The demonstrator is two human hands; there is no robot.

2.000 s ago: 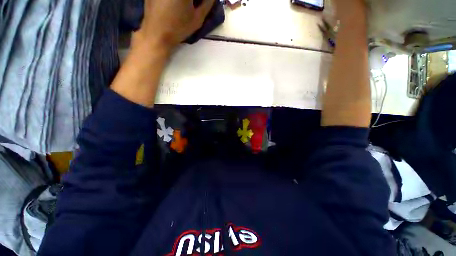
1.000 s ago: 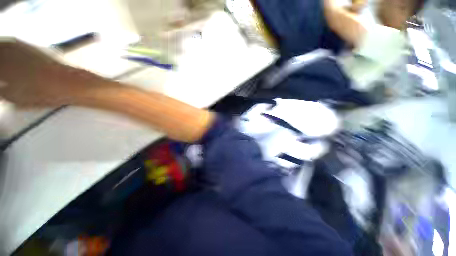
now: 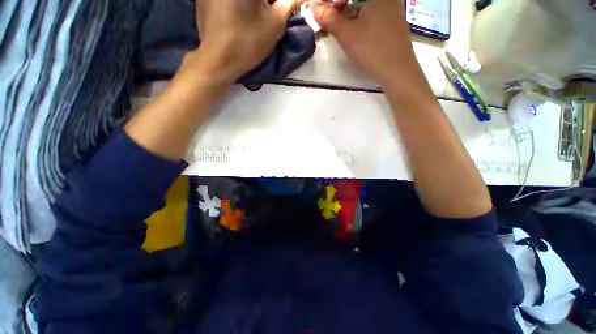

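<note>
My left hand (image 3: 238,32) lies over dark cloth (image 3: 295,51) at the top edge of the view; its fingers are partly cut off, so its grip is unclear. My right hand (image 3: 369,32) is close beside it, its fingertips closed on a small white piece (image 3: 310,17) at the cloth's edge. A thick layered bundle of grey-black denim panels (image 3: 46,98) hangs at the left. The needle is not in view.
A phone (image 3: 429,14) with a lit screen and blue- and green-handled snips (image 3: 472,94) lie on the white table (image 3: 294,130), right of my right hand. The machine body (image 3: 536,39) is upper right. White-and-black cut pieces (image 3: 546,274) lie lower right.
The view swung right and came back. Compared with the first frame, my right hand has come left from beyond the top edge to beside my left hand, and more of phone and snips shows.
</note>
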